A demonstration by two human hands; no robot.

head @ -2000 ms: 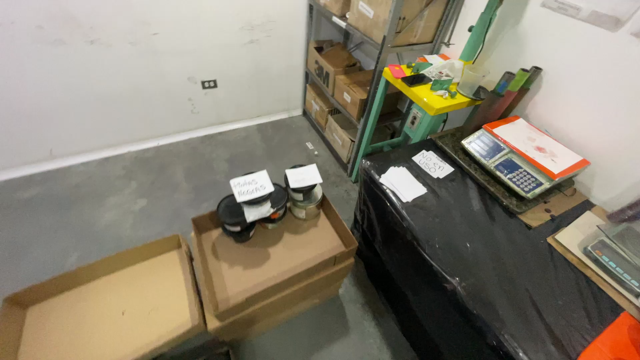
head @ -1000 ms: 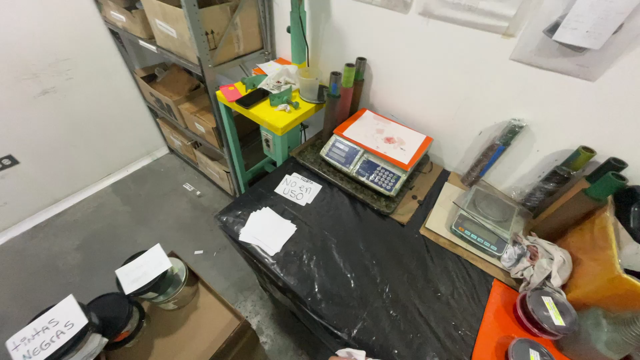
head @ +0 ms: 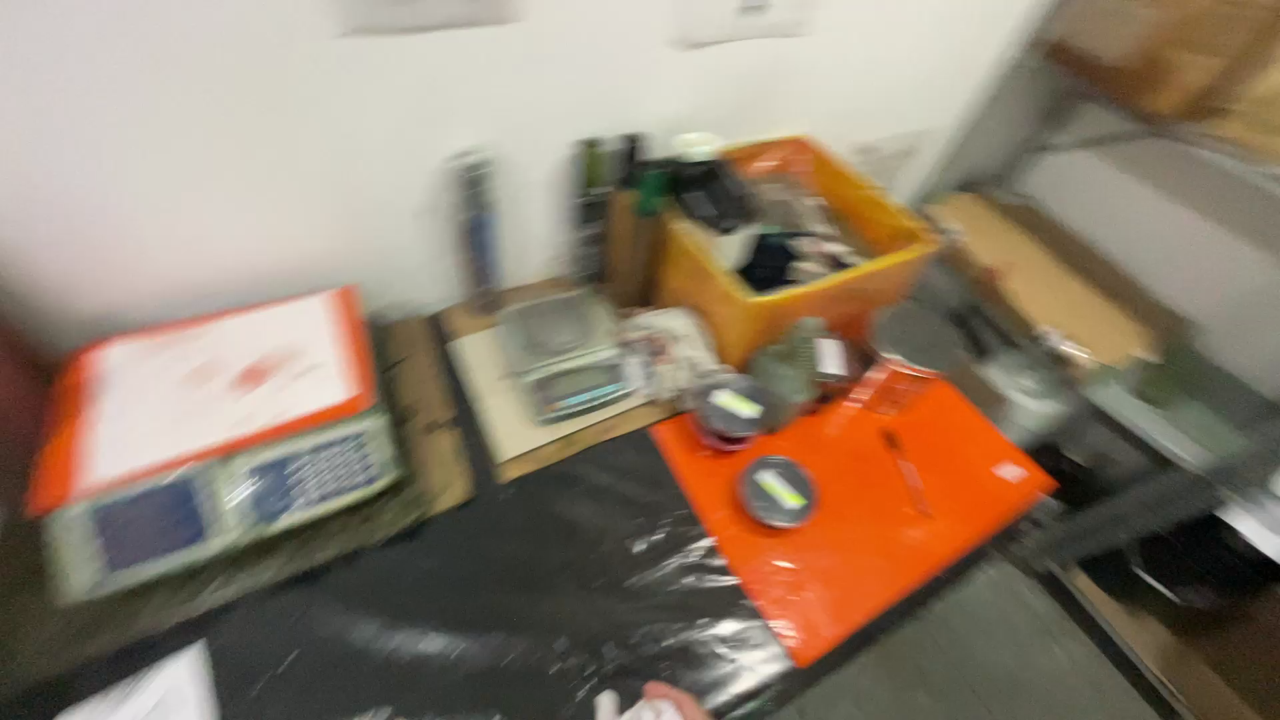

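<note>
At the bottom edge shows a small part of what looks like my right hand [head: 680,699], blurred, its fingers at a crumpled white cloth or paper [head: 640,710]. The rest of that hand is cut off, and my left hand is out of view. Both are over or near a table covered in black plastic [head: 480,600]. An orange sheet [head: 880,510] lies at its right end, bearing a round dark-lidded jar [head: 778,492], a second jar [head: 732,408] and a thin tool [head: 906,470]. A small digital scale [head: 565,350] stands on a board left of them.
A larger scale [head: 230,480] with an orange-edged white sheet on top stands at left. White papers [head: 150,690] lie at the lower left. Behind the jars is a yellow-orange bin [head: 800,285] holding mixed items. Rolled tubes [head: 475,230] lean on the wall; metal shelving [head: 1110,500] stands at right.
The view has swung far right, from the floor boxes and yellow stand to the orange sheet and bin. The white material at the bottom edge now shows more plainly, with fingers beside it.
</note>
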